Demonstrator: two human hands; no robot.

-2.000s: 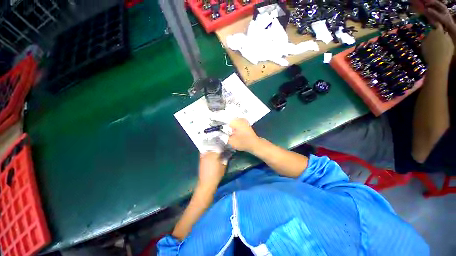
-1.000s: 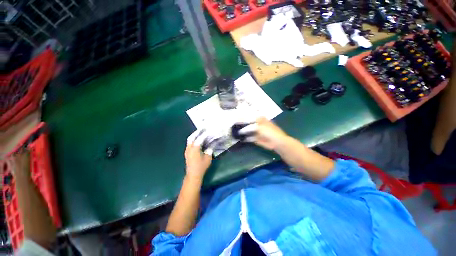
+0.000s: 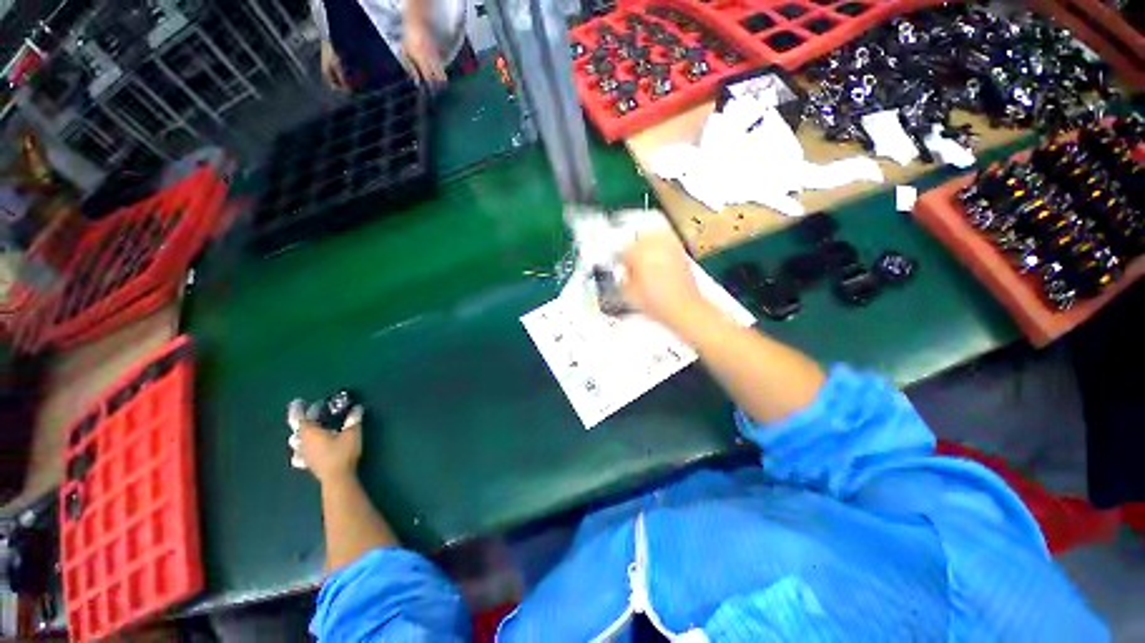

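My left hand (image 3: pixel 329 442), with white coverings on its fingertips, is at the left of the bench with its fingers around a black round part (image 3: pixel 337 408). My right hand (image 3: pixel 655 270) is over the upper part of the white paper sheet (image 3: pixel 615 364), at the grey jar (image 3: pixel 612 289), which it partly hides. The right fingers are blurred, and a white piece, possibly a cloth, shows by them. Several loose black round parts (image 3: pixel 856 284) lie right of the paper.
A metal post (image 3: pixel 553 113) rises behind the paper. A red tray (image 3: pixel 132 502) and black compartment tray (image 3: pixel 345 163) are at left. White rags (image 3: pixel 741 157), a shiny parts heap (image 3: pixel 954 69) and an orange-red bin (image 3: pixel 992 283) are at right. A person's hands (image 3: pixel 424 57) show at the back.
My left hand has moved left from the paper to the black part that lay there. My right hand has moved up to the jar. The other person's arm at the left tray is gone. The view has shifted.
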